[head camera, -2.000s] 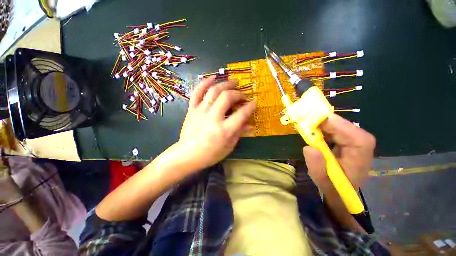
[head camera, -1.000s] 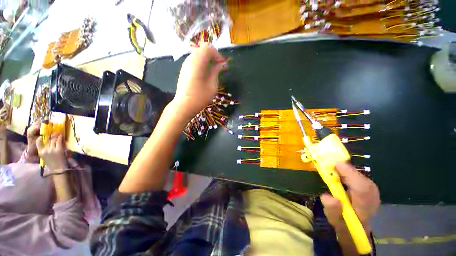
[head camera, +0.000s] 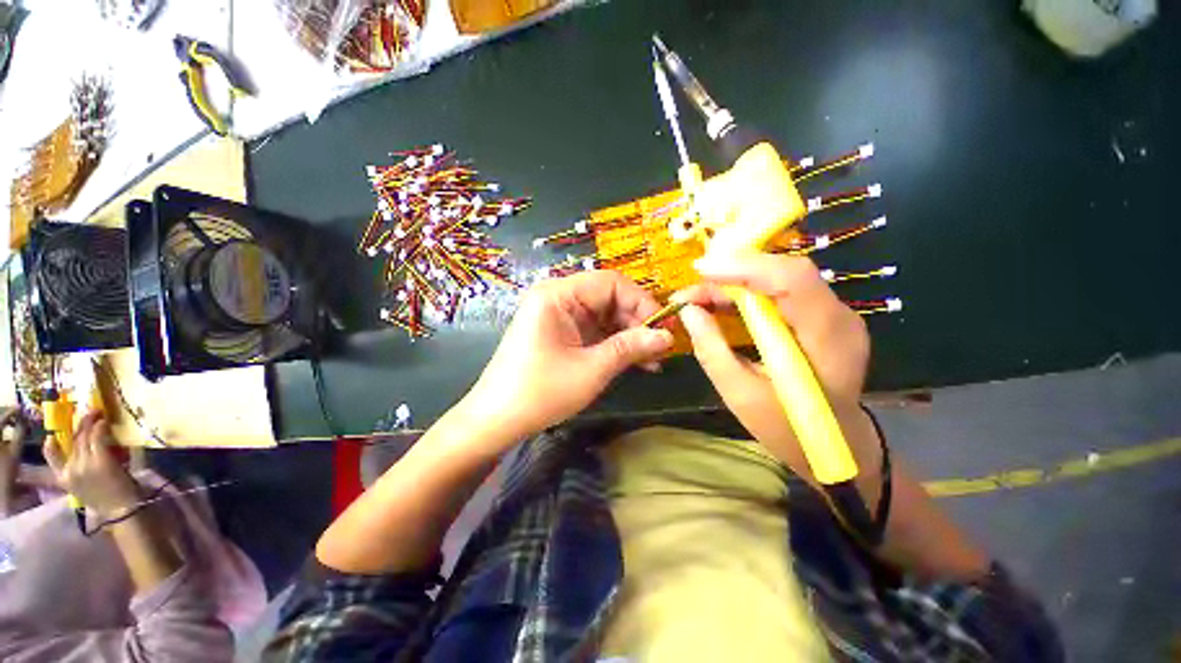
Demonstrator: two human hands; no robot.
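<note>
The orange circuit board panel (head camera: 628, 238) lies on the dark green bench top, with leads and white plugs along its left and right edges. My left hand (head camera: 570, 343) is over its lower left part, pinching a small lead (head camera: 666, 314) between thumb and finger. My right hand (head camera: 790, 330) holds the yellow soldering iron (head camera: 793, 376), its tip pointing up and away beyond the panel. The fingertips of my right hand are at the same lead. Both hands hide much of the panel. A loose pile of connector leads (head camera: 438, 233) lies left of the panel.
Two black cooling fans stand at the left, the nearer one (head camera: 214, 285) beside the pile. Yellow and black pliers (head camera: 207, 86) and a plastic bag of leads (head camera: 356, 29) lie at the far left. A whitish tub (head camera: 1088, 23) is far right. A neighbour's hand (head camera: 97, 464) shows lower left.
My left hand has come back from the plastic bag to the panel and now pinches a lead. My right hand has moved in to meet it, still holding the iron. The view has shifted.
</note>
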